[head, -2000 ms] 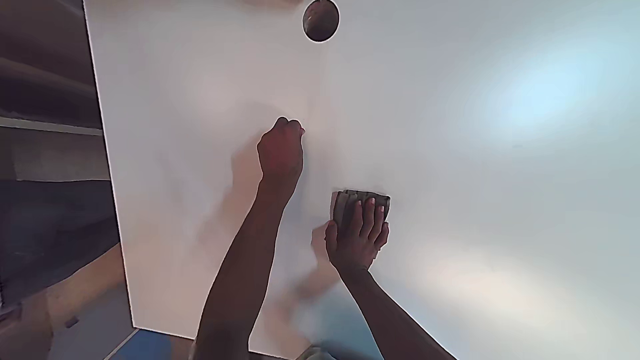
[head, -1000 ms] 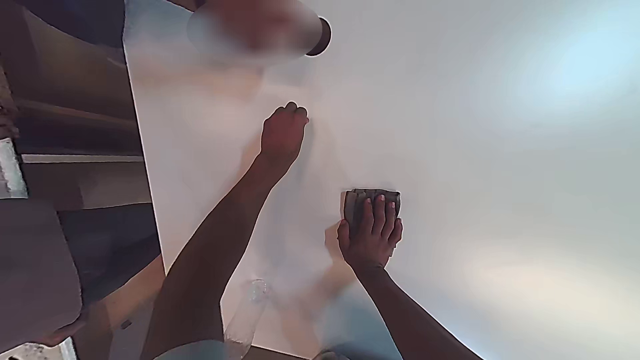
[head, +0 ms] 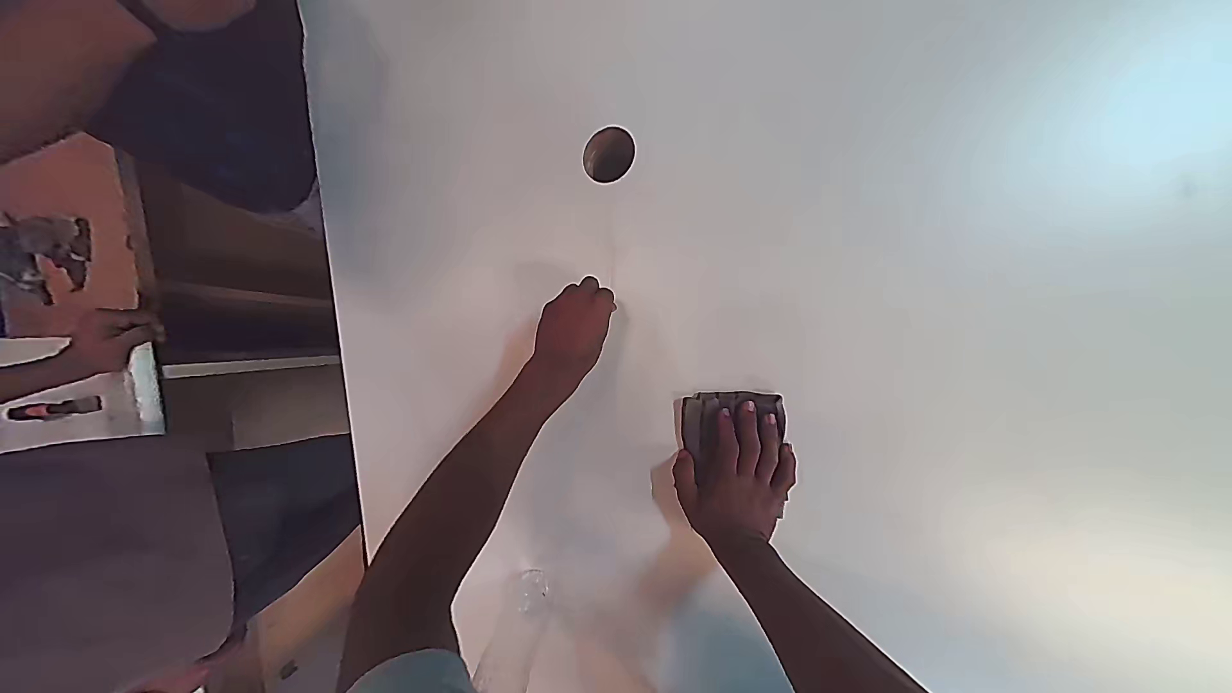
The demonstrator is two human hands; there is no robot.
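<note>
A large glossy white panel (head: 914, 289) fills most of the view, with a round hole (head: 609, 154) cut through it. My left hand (head: 575, 327) rests in a closed fist on the panel, below the hole; whether something thin is pinched in its fingers cannot be seen. To the lower right, my right hand (head: 739, 472) lies over a dark, ridged rectangular block (head: 703, 423), fingers spread on top of it, pressing it against the panel.
A clear plastic or glass object (head: 532, 592) shows near the panel's lower edge. Beyond the left edge, a person's hand (head: 106, 337) is at a white-edged surface (head: 144, 390) holding a small dark tool (head: 55, 409). Wooden shelving (head: 250, 371) stands beside the panel.
A blurred form that covered the panel near the hole one second ago is gone from there. Both my hands keep nearly the same places on the panel. The view has shifted.
</note>
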